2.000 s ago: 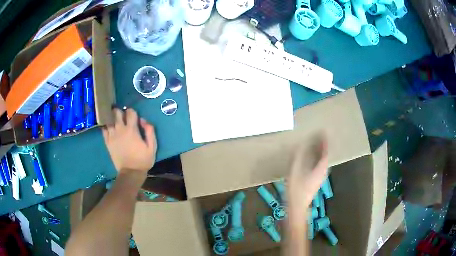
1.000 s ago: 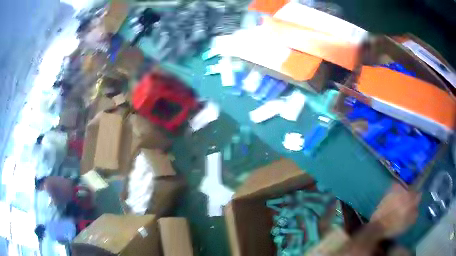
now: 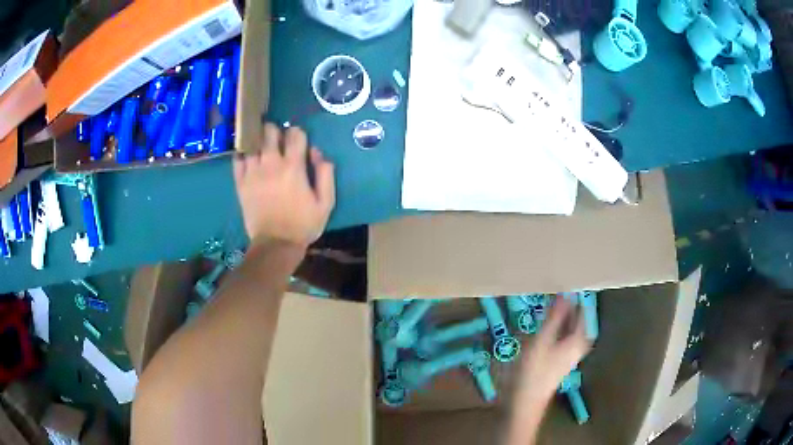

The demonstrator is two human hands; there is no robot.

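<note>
Teal handheld fan bodies (image 3: 448,361) lie in an open cardboard carton (image 3: 522,256) below the bench edge. My right hand (image 3: 556,343) is inside the carton, its fingers among the fan bodies near the far wall. It is slightly blurred, and I cannot tell if it holds one. My left hand (image 3: 283,187) rests palm down on the green bench at the corner of a box of blue cylinders (image 3: 178,109), fingers somewhat spread, with nothing visible in it.
A white power strip (image 3: 556,135) lies on a white sheet (image 3: 443,165). A small tub (image 3: 341,84) with dark contents and round discs (image 3: 369,134) are beside it. More teal fan bodies (image 3: 620,43) lie at the back right. A second carton (image 3: 148,304) stands lower left.
The view swung left, blurred, and came back. Teal fan bodies in the carton lie differently, with more at its left. My right hand is lower in the carton. My left hand stays by the box.
</note>
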